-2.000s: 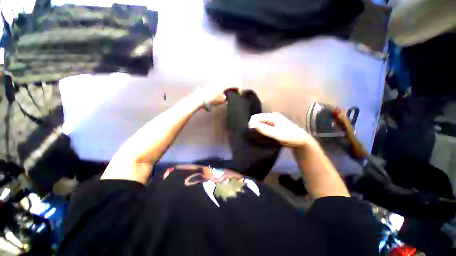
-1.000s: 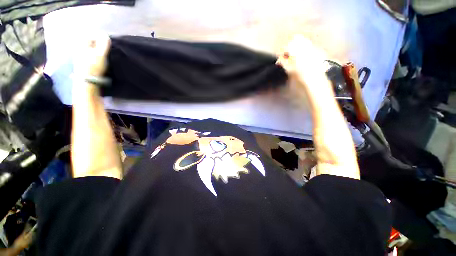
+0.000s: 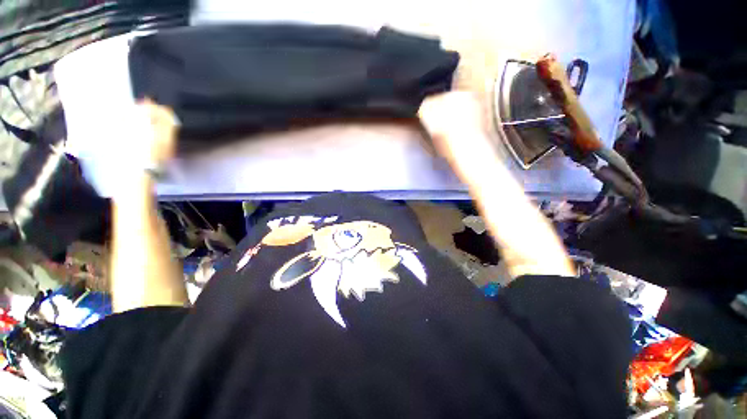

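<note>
A black sleeve-like cloth piece (image 3: pixel 278 74) lies stretched sideways across the pale pressing table (image 3: pixel 328 159). My left hand (image 3: pixel 160 135) is at its lower left corner, blurred; its fingers are not clear. My right hand (image 3: pixel 449 114) is at its lower right end, blurred by glare, and I cannot tell whether it grips the edge. The steam iron (image 3: pixel 528 106), with an orange-brown handle (image 3: pixel 569 102), stands to the right of my right hand, untouched.
A dark hose (image 3: pixel 627 180) runs from the iron off the table's right side. Dark, striped-looking layered cloth (image 3: pixel 74 33) is at the upper left. Scraps and a red item (image 3: pixel 662 360) lie on the floor below the table edge.
The black piece was turned from lengthwise to sideways and stretched between my hands; since then it has come to lie flatter, higher in view. The iron stays at the right.
</note>
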